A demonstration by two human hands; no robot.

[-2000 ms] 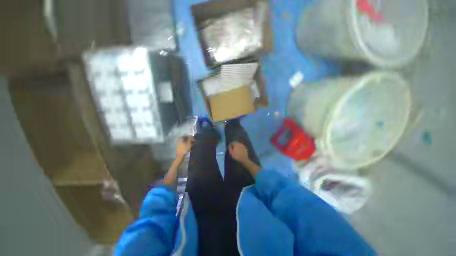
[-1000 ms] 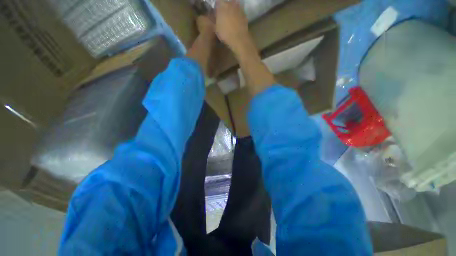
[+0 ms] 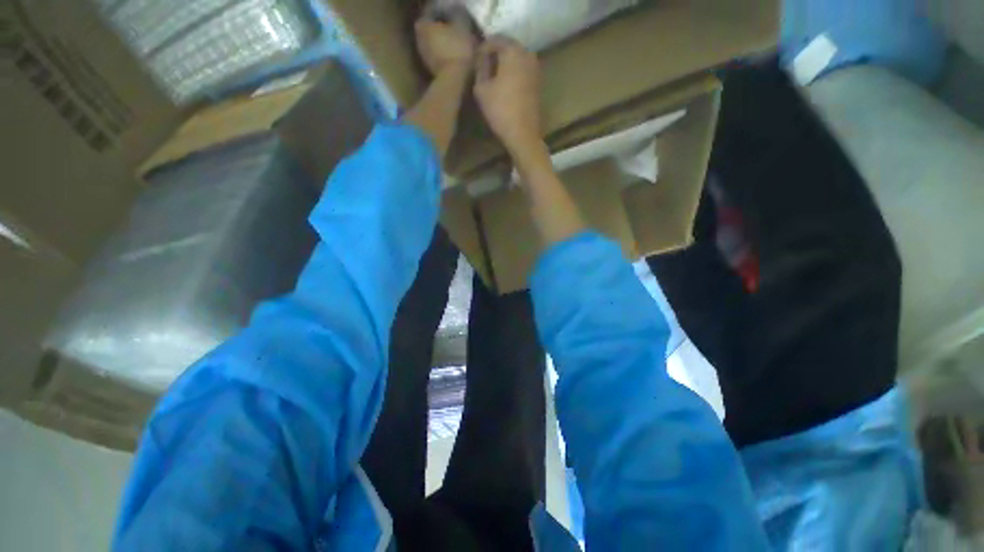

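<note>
A brown carton [image 3: 658, 65] at the top centre holds a whitish clear plastic bag [image 3: 550, 15]. My left hand [image 3: 445, 45] is at its left inner side, with fingers closed on crinkled plastic at the bag's edge. My right hand [image 3: 507, 84] is beside it with curled fingers over the carton; whether it grips the plastic is unclear. A smaller open carton [image 3: 674, 178] stands nearer my legs, with white sheets [image 3: 620, 140] inside, partly under my right forearm.
At left, a carton holds clear stacked trays [image 3: 162, 259]; more clear trays [image 3: 221, 49] lie behind it. A printed carton [image 3: 76, 119] is at far left. A person in dark clothing [image 3: 798, 270] is close at right, before a pale bin [image 3: 917, 183]. A red object [image 3: 737, 243] is partly covered.
Since one second ago, my hands have drawn slightly back towards me, with my right hand lower. Another person has come in at right, covering most of the red object and part of the bin.
</note>
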